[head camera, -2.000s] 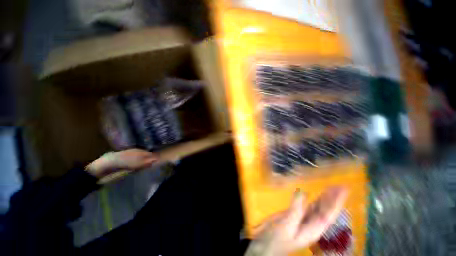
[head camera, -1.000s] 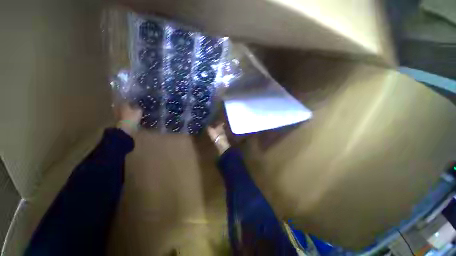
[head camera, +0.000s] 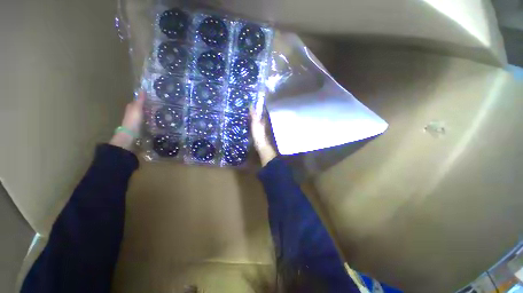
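Observation:
A clear blister tray (head camera: 186, 103) lies inside a large brown cardboard carton. Its pockets hold several black ring circuit boards (head camera: 212, 31) with pale dots, in three columns. My left hand (head camera: 131, 123) grips the tray's left edge, with a light green band at the wrist. My right hand (head camera: 261, 133) grips its right edge; some fingertips are hidden at the tray. Whether other trays lie under this one cannot be told.
A clear plastic sheet or bag (head camera: 330, 117) with a bright, shiny lower part spreads right of the tray. The carton's walls (head camera: 424, 189) surround my arms, and a flap (head camera: 401, 23) hangs across the top. Something blue shows at the bottom edge.
From the bench and carton view, my head and both hands moved into the carton. Since one second ago, both hands have shifted up along the tray's sides, and the tray appears larger.

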